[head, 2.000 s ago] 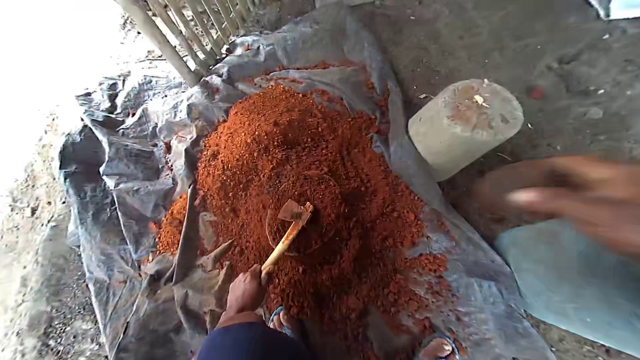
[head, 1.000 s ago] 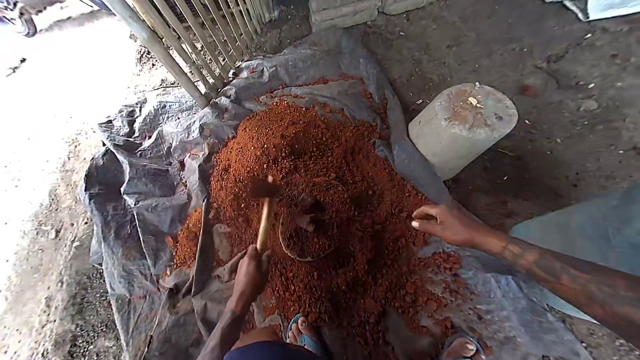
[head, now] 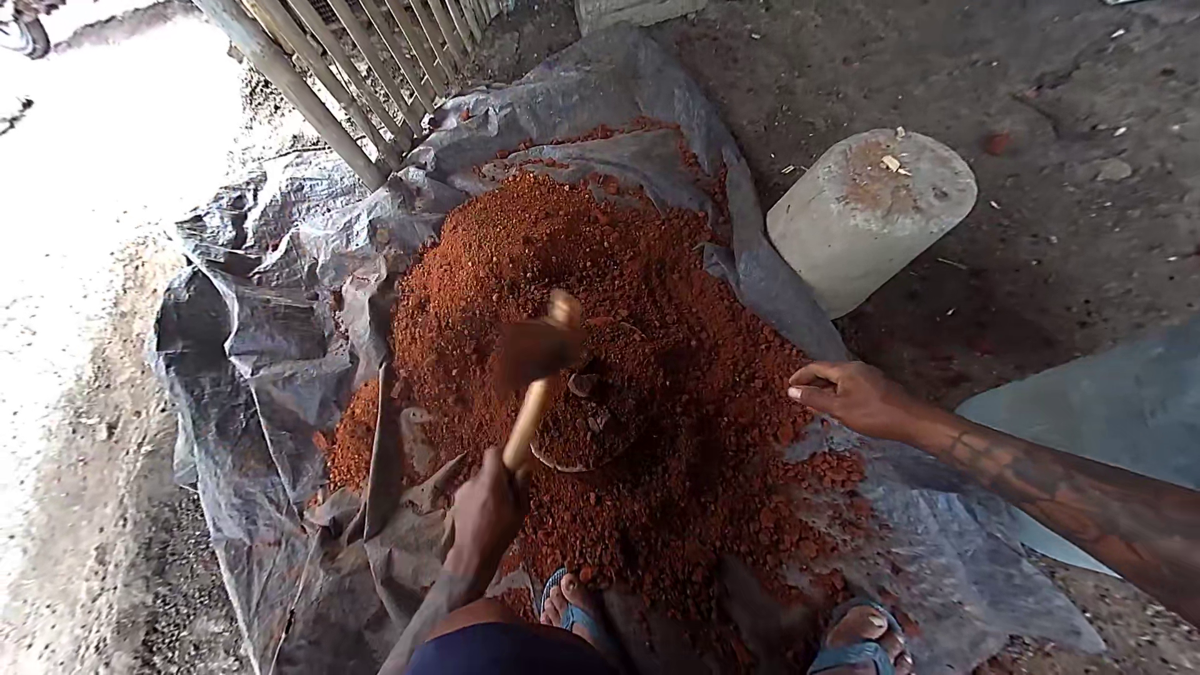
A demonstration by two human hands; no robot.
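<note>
My left hand (head: pixel 487 514), low and left of the middle, is closed round the wooden handle of a hammer (head: pixel 532 420). The hammer's dark metal head is blurred and hangs above the heap of crushed red brick (head: pixel 525 234). Just right of the hammer, a few darker lumps (head: pixel 586 386) lie on a round block (head: pixel 572 464) half buried in the rubble. My right hand (head: pixel 855 398) is over the heap's right edge, its fingers curled with thumb and fingertips close together. Whether it holds something small cannot be told.
A grey plastic sheet (head: pixel 272 328) lies under the heap. A concrete cylinder (head: pixel 844 234) stands on the dirt floor at the right, with a pale blue-grey surface (head: pixel 1087 403) below it. A slatted fence (head: pixel 366 84) is at the upper left. My sandalled feet (head: pixel 572 605) are at the bottom.
Two seconds ago the right hand was blurred farther right; it has come in to the heap's edge. The hammer head, low over the round block then, is now up and to the left of it.
</note>
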